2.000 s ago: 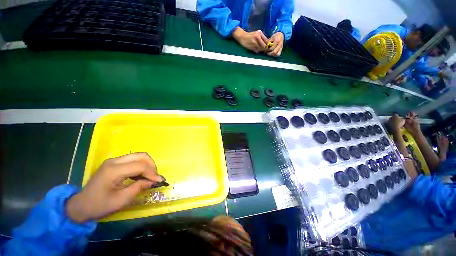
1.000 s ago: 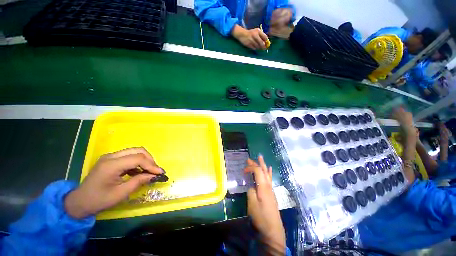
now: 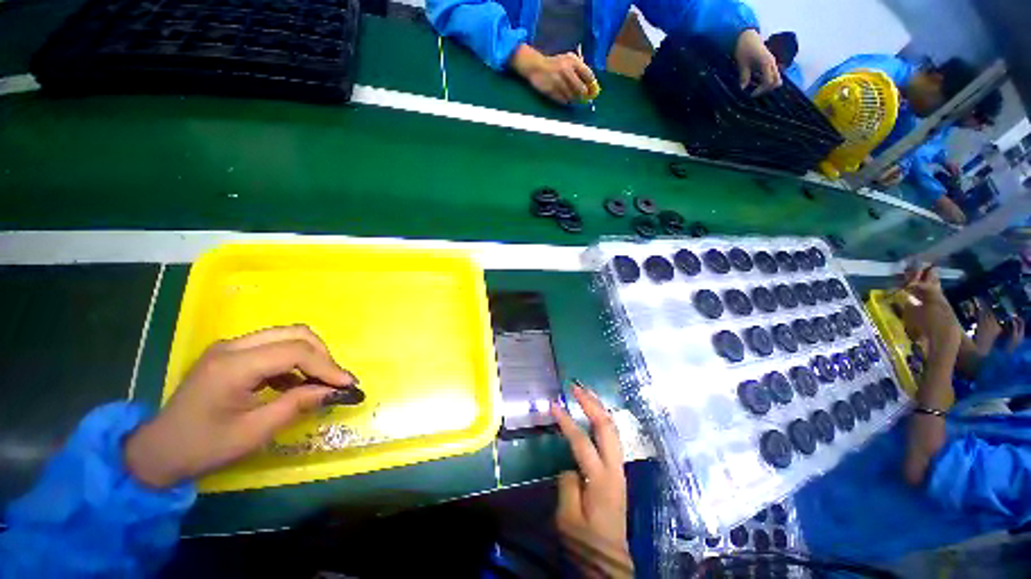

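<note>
My left hand (image 3: 243, 402) is over the left part of the yellow tray (image 3: 339, 266) and pinches a round black part (image 3: 344, 396) between thumb and fingertips. Tiny silvery metal parts (image 3: 330, 437) lie scattered in the tray below the fingertips. My right hand (image 3: 595, 481) is at the lower middle, fingers apart, with fingertips at the lower right corner of the smartphone (image 3: 526, 368). The phone lies right of the tray with its screen lit. No tool shows in my right hand.
A clear blister tray (image 3: 695, 452) with rows of black discs stands at right, another partly below it. Loose black rings (image 3: 557, 210) lie on the green belt (image 3: 339, 158). Black compartment trays (image 3: 204, 51) and a black crate (image 3: 735, 113) lie across it. Other workers sit opposite and at right.
My right hand has come into view and moved to the phone's lower edge. My left hand still holds the black part. The loose rings have shifted right, and the opposite worker's hand has reached the black crate.
</note>
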